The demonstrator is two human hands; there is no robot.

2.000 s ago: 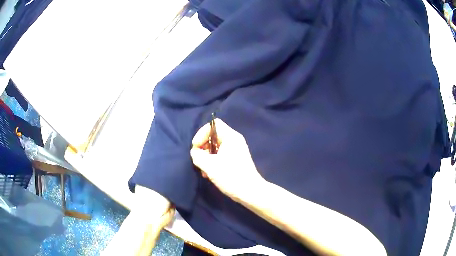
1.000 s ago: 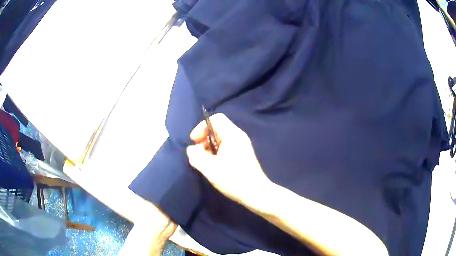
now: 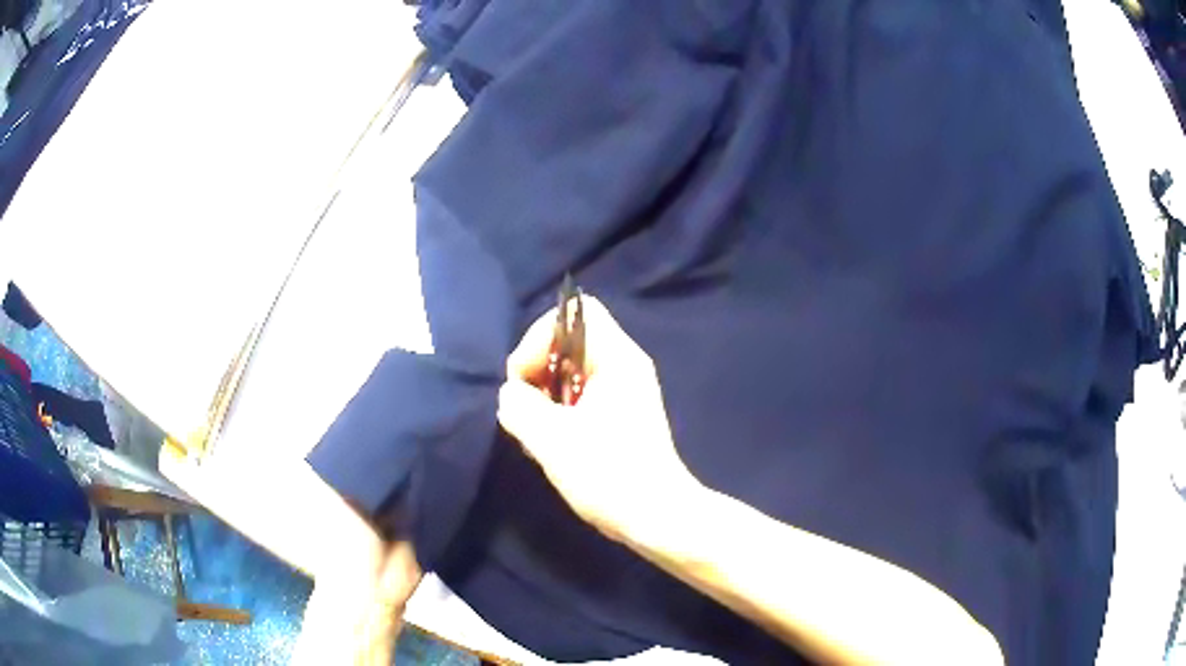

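A navy jacket [image 3: 845, 312] lies over the white table, its cloth folded and creased. My right hand [image 3: 579, 390] is over the jacket, closed on thread snips [image 3: 568, 341] whose tips point up and away from me. My left hand [image 3: 384, 572] is at the near left corner of the jacket, around a turned-up flap of navy cloth [image 3: 377, 429]. Its fingers are mostly hidden by the cloth, which it appears to hold. Loose threads cannot be made out.
The white table [image 3: 169, 195] has a thin strip [image 3: 293, 260] lying along its left part. More dark cloth lies at the far left corner. A blue crate [image 3: 33, 468], plastic sheeting and a wooden stool [image 3: 143, 501] stand left below the table. A black cord [image 3: 1168, 260] lies at right.
The cloth at the left edge is turned up and folded differently, showing a lighter surface. My left hand has moved slightly left with its corner. My right hand, still holding the snips, has barely moved.
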